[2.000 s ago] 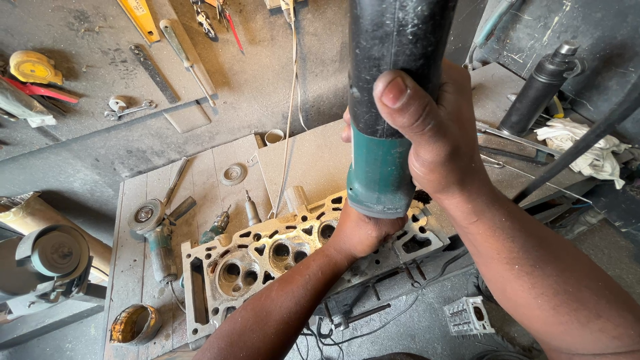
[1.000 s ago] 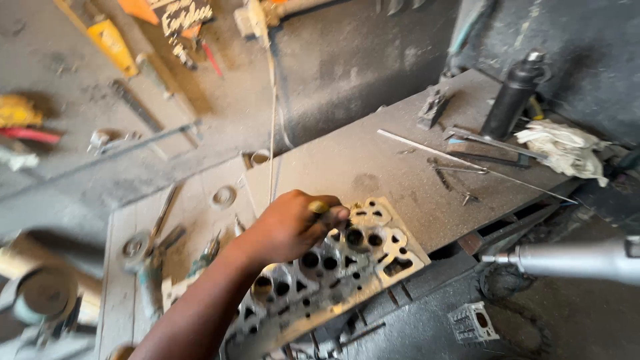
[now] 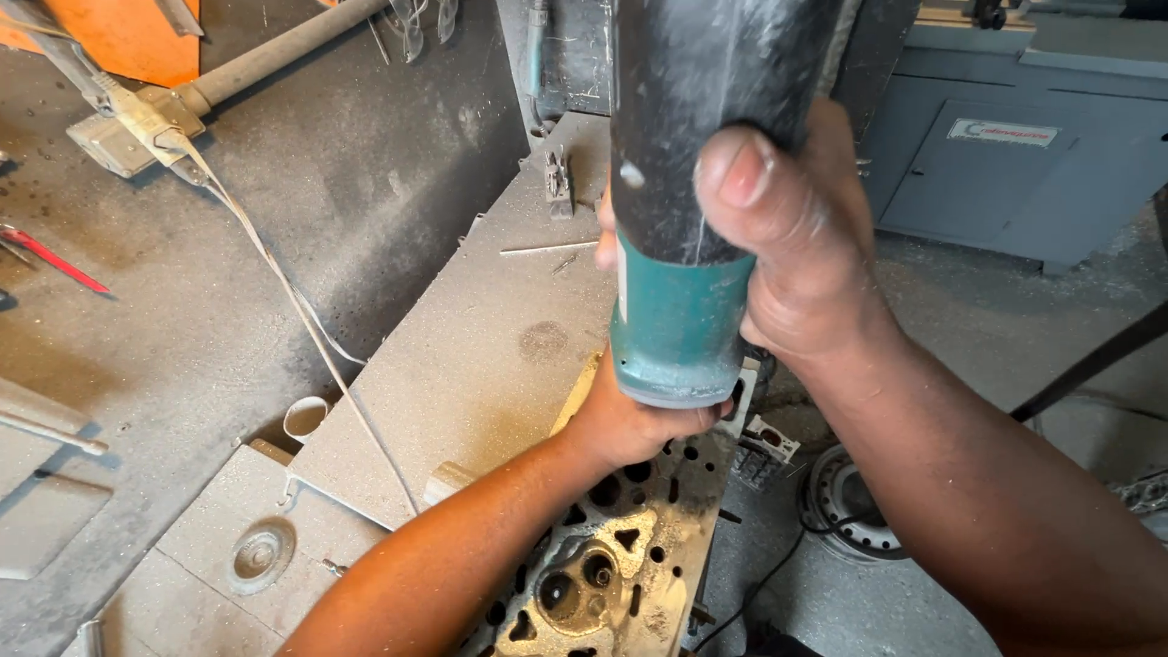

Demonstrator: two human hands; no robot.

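My right hand [image 3: 794, 237] is wrapped round the black and teal body of a power tool [image 3: 684, 301], its thumb across the dark part. Below the tool's lower end, my left hand [image 3: 630, 424] is closed at the far part of an aluminium cylinder head [image 3: 675, 566]; what its fingers grip is hidden behind the tool. Valve seats and ports show in the metal near my left forearm. The tool's working tip is out of sight.
The cylinder head lies along the dusty bench [image 3: 429, 365]. A metal cup [image 3: 307, 418], a round disc [image 3: 262, 555] and a thin rod [image 3: 547, 247] are on or beside it. A cord [image 3: 292, 283] hangs at left; a wheel rim [image 3: 844, 502] lies on the floor.
A second ago my left hand was on the cylinder head and my right hand was out of view. Now my right hand holds the teal tool above it. The view has shifted strongly.
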